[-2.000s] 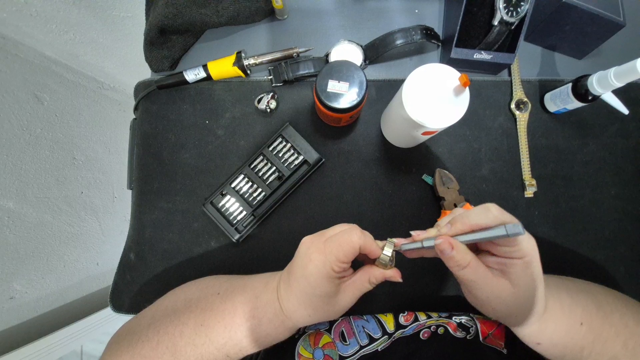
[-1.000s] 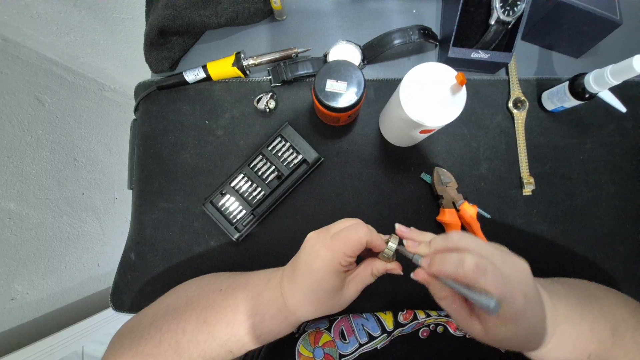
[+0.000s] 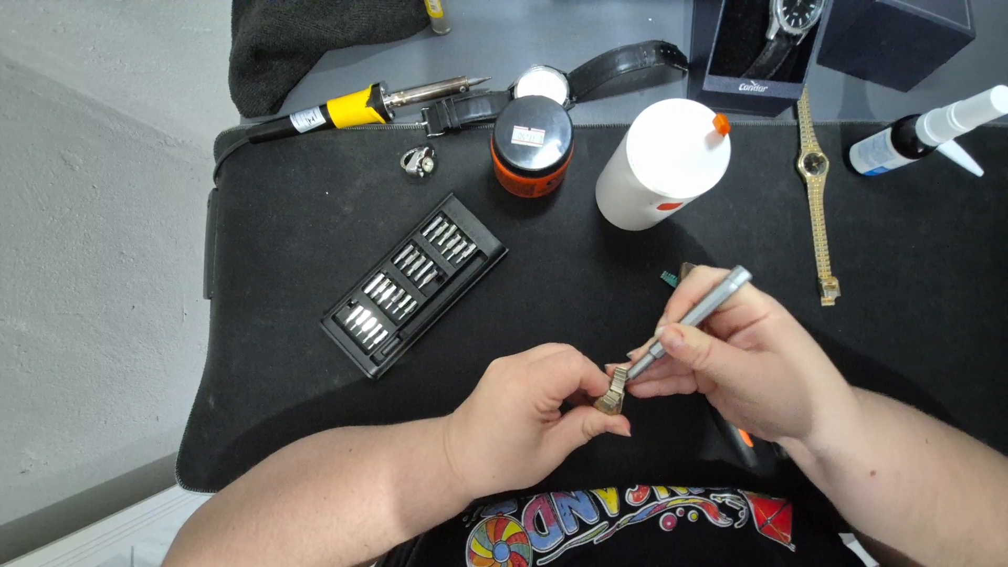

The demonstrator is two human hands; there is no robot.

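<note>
Between its thumb and fingers, my left hand (image 3: pixel 543 413) holds a small gold-coloured metal watch (image 3: pixel 613 394) with a link band. A grey precision screwdriver handle (image 3: pixel 705 309) is in my right hand (image 3: pixel 740 354), slanting down to the left with its lower end at the watch's band. The tip itself is too small to make out. Pliers with orange handles (image 3: pixel 746 438) lie mostly hidden under my right hand. Left of the hands rests a black bit case (image 3: pixel 413 285) holding several metal bits.
A white bottle (image 3: pixel 647 169), a black-lidded orange jar (image 3: pixel 531 146) and a ring-like watch (image 3: pixel 418 161) stand or lie beyond. Behind are a soldering iron (image 3: pixel 354 108), a black-strapped watch (image 3: pixel 630 69) and a boxed watch (image 3: pixel 752 87). A gold watch (image 3: pixel 816 213) and small dark bottle (image 3: pixel 894 148) are at right.
My right hand has swung the screwdriver handle so its far end points up and right, and now covers most of the pliers seen one second ago. My left hand still holds the small watch.
</note>
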